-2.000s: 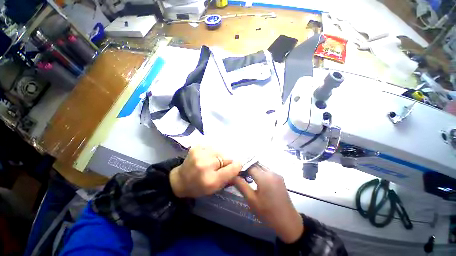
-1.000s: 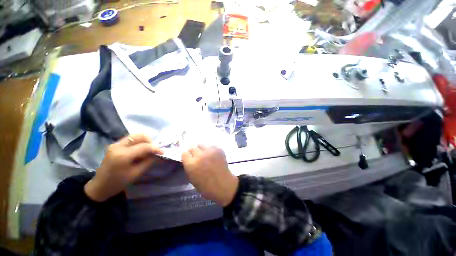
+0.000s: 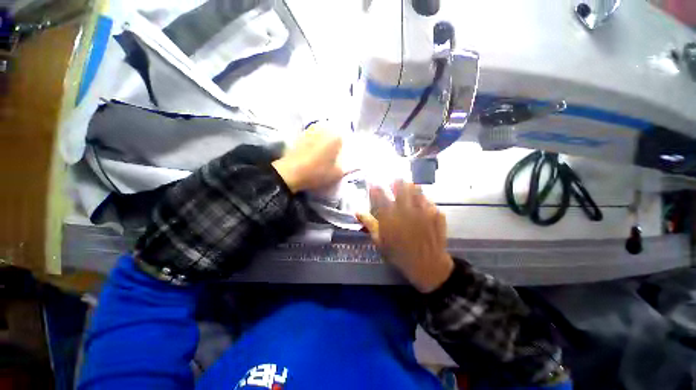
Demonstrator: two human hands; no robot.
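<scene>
The light and dark grey garment panels (image 3: 164, 141) lie in a loose heap left of the needle. My left hand (image 3: 311, 158) rests on the cloth just left of the needle area, fingers on its edge. My right hand (image 3: 410, 228) is in front of the needle area, its fingertips on the cloth edge. The white sewing machine (image 3: 496, 84) stands above and right of my hands. Strong lamp glare hides the needle, the presser foot and parts of my fingertips.
Scissors with dark green looped handles (image 3: 543, 189) lie right of the needle, below the machine arm. A printed ruler (image 3: 328, 252) runs along the table's grey front edge. A worn brown wooden surface (image 3: 30, 145) is at the far left.
The view has come closer to the needle. My hands have moved from the front of the table to the needle area with the cloth edge. The heap lies spread differently.
</scene>
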